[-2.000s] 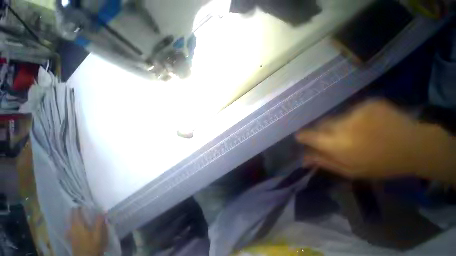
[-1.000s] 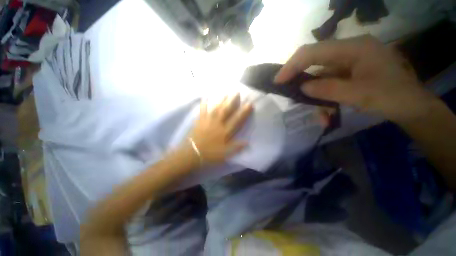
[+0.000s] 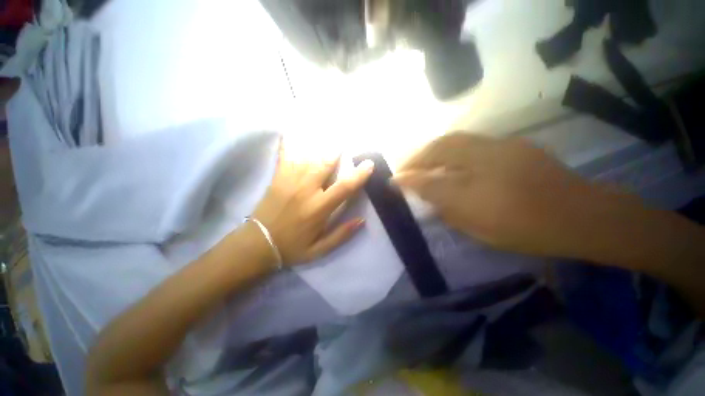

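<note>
A pale grey-white cloth panel [image 3: 352, 274] lies over the table's front edge under my left hand [image 3: 305, 209]. My left hand is flat with its fingers spread, and one fingertip rests on the upper end of a dark strip [image 3: 406, 236]. The strip slants down across the panel. My right hand [image 3: 479, 189] is bent, with its blurred fingertips at the strip's right edge near the upper end; whether they grip it is unclear. The sewing machine head [image 3: 348, 31] is just beyond, its needle area lost in glare.
Loose dark strips [image 3: 611, 108] lie on the machine bed at the right. A dark block-like part [image 3: 454, 69] is beside the machine head. Folded pale cloth with dark edges [image 3: 73, 85] hangs at the left. Grey cloth [image 3: 371, 348] lies below the table edge.
The dark piece in my right hand has come down onto the panel as a slanting strip. Other dark strips now lie at the right. My left hand has shifted slightly left in the view.
</note>
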